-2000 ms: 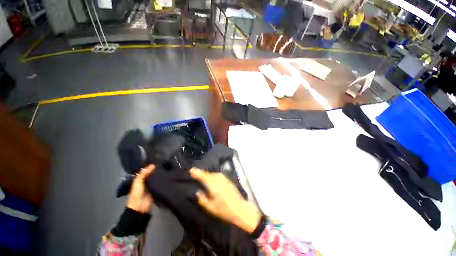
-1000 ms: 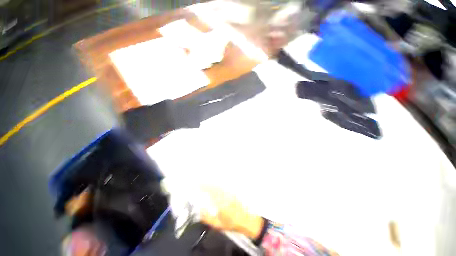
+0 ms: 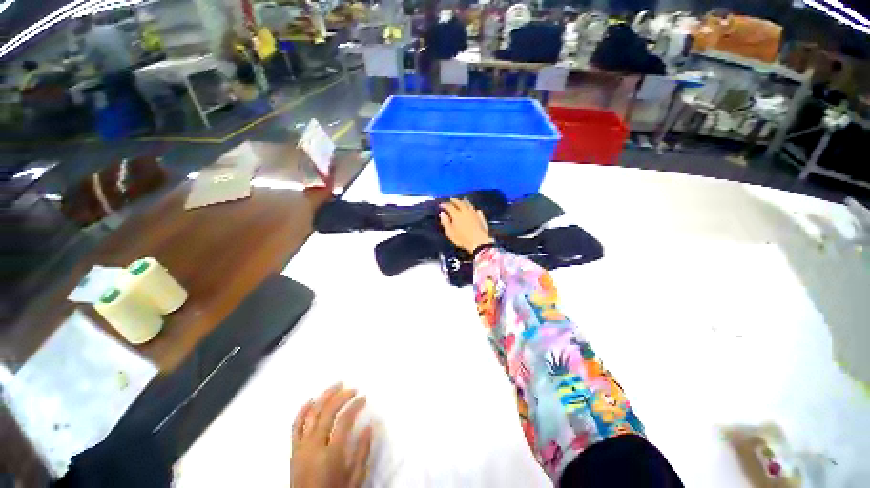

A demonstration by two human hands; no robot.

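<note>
Several black zippered panels (image 3: 563, 246) lie crossed in a loose pile on the white table, in front of a blue crate. My right hand (image 3: 465, 225) reaches far forward and rests on the pile, fingers over the top; whether it grips a panel I cannot tell. My left hand (image 3: 329, 440) is low in the view above the white table, slightly blurred, empty, with its fingers a little apart. Another long black panel (image 3: 229, 353) with a silver zipper line lies along the table's left edge.
The blue crate (image 3: 463, 152) stands at the far table edge, a red crate (image 3: 589, 135) beyond it. Two cream thread cones (image 3: 143, 300) and papers (image 3: 72, 386) are on the brown table (image 3: 215, 243) at left. A blurred small item (image 3: 763, 457) lies at the lower right.
The view has turned right and up towards the blue crate. My right hand has moved out onto the panel pile. My left hand has left the dark pieces and is over the white table.
</note>
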